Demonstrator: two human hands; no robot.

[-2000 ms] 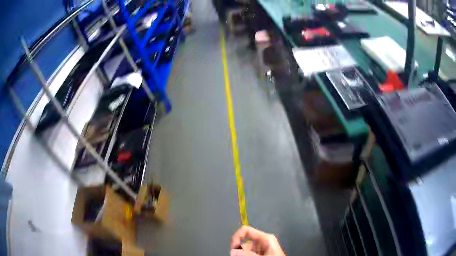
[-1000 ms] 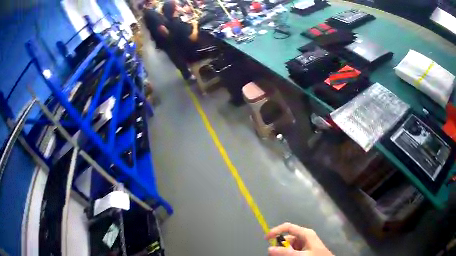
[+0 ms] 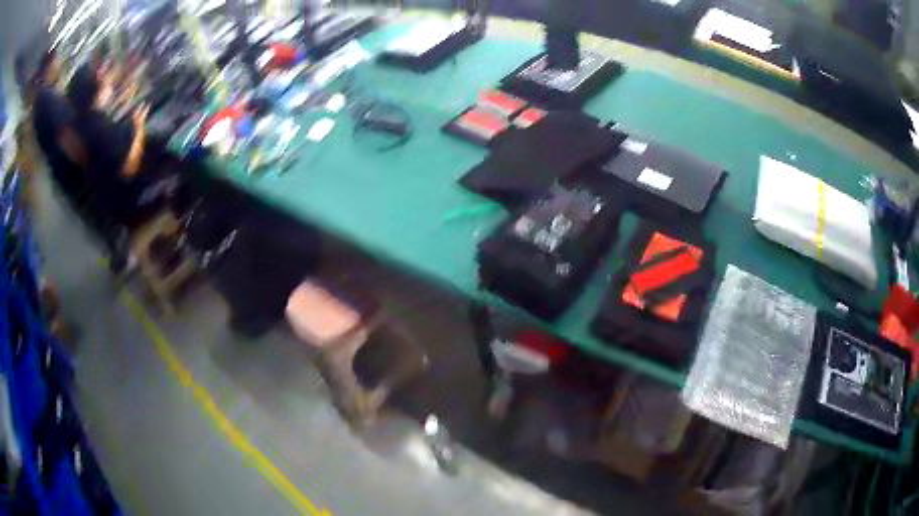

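Neither of my hands is in the picture. Nearest in front, on the green bench (image 3: 348, 186), are a silvery sheet (image 3: 756, 353) over the front edge and an open device with bare inner parts (image 3: 862, 378) on a black pad. Left of them lies a black stack with an orange-red piece (image 3: 663, 274), and another black stack with small parts on top (image 3: 549, 242). A closed dark laptop (image 3: 670, 179) with white labels lies behind. A white wrapped stack (image 3: 816, 217) with a yellow band is at the right. The picture is blurred.
A stool with a pinkish seat (image 3: 322, 314) stands by the bench front. Seated people in dark clothes (image 3: 106, 141) are at the far left beside a cluttered bench end. A yellow floor line (image 3: 202, 398) runs along the aisle. Blue racking (image 3: 35, 393) is at the left edge.
The view has swung right toward the bench, so the racking has slid to the left edge. The hand seen at the bottom in both earlier frames, holding something small, is out of view.
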